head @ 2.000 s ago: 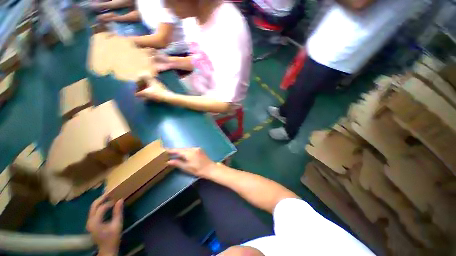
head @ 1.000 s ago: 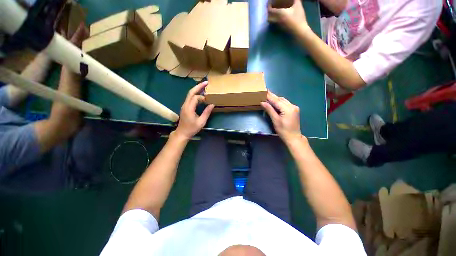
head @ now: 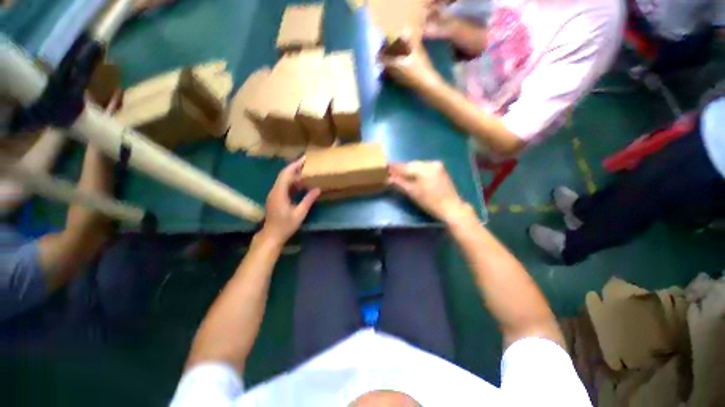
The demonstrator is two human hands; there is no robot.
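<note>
A plain brown folded carton (head: 345,168) lies near the front edge of the green bench, its long side facing me, with a narrow dark gap along its lower front edge. My left hand (head: 288,200) grips its left end, thumb at the lower front corner. My right hand (head: 425,187) is at its right end, fingers against the end face. Both hands are bare. The frame is slightly blurred.
Grouped part-folded boxes (head: 298,107) stand behind the carton, with a small box (head: 300,26) beyond. A neighbour's box (head: 171,103) and cream pipes (head: 171,163) are at left. A person in pink (head: 548,67) works at right. Stacked blanks (head: 636,330) lie lower right.
The view has swung and shifted since the earlier frames. The carton stays between my hands. My right hand's fingers are now more extended against its end than a second ago.
</note>
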